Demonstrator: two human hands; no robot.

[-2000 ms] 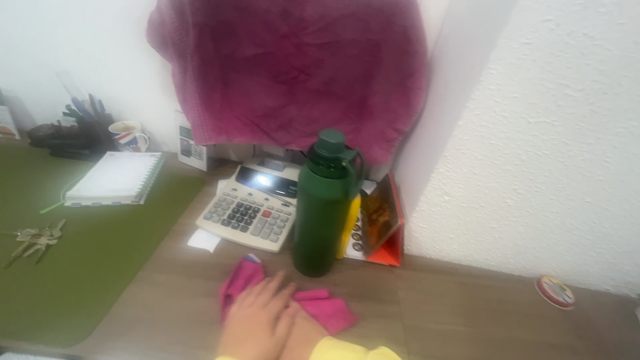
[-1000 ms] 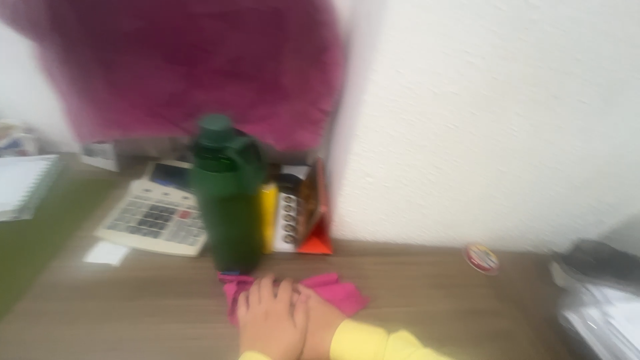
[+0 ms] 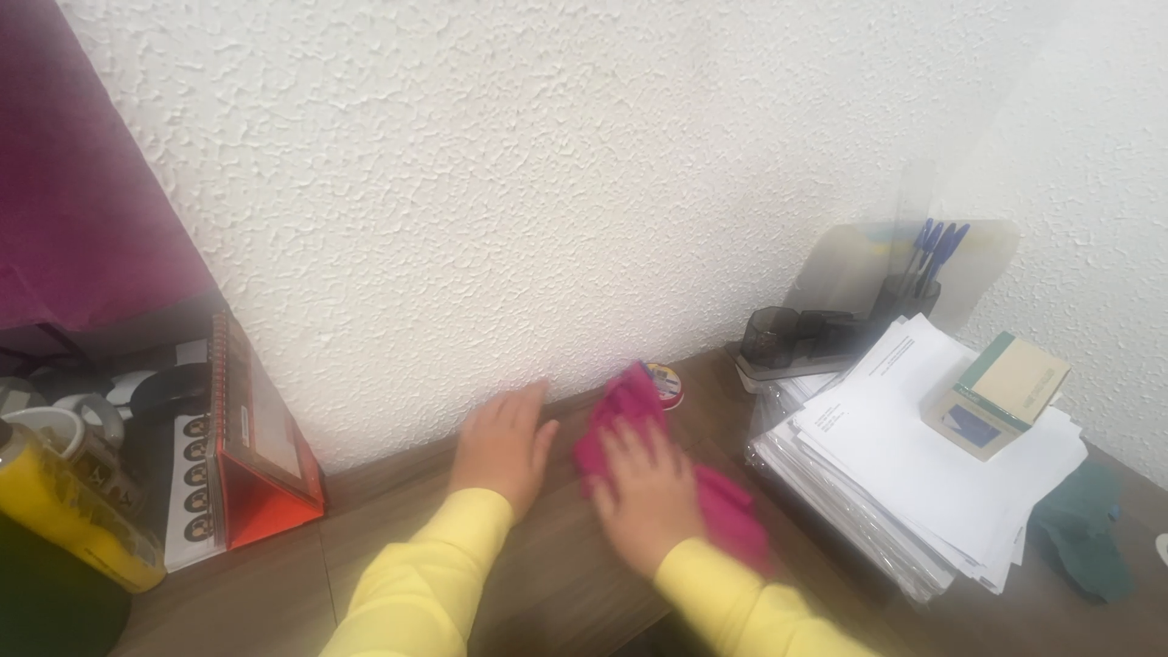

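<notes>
My right hand (image 3: 650, 497) lies spread on a magenta cloth (image 3: 730, 511), pressing it against the wooden desktop (image 3: 557, 584). The top of the cloth touches or overlaps the edge of a small round tin (image 3: 667, 385) beside the wall. My left hand (image 3: 500, 447) is left of the cloth, fingers apart and nothing in it, over the back of the desk close to the textured wall. Both hands are somewhat blurred. Yellow sleeves cover both forearms.
An orange desk calendar (image 3: 274, 493), a mug (image 3: 50, 429), a yellow bottle-like item (image 3: 78, 511) and part of a green bottle (image 3: 55, 593) stand at left. Stacked papers (image 3: 876, 438) carry a small box (image 3: 996, 397) at right, before a dark pen holder (image 3: 908, 297). A green cloth (image 3: 1081, 529) lies beyond.
The view has swung right. My hands, together on the magenta cloth before, are now apart; the right hand and cloth have moved from beside the green bottle to the round tin.
</notes>
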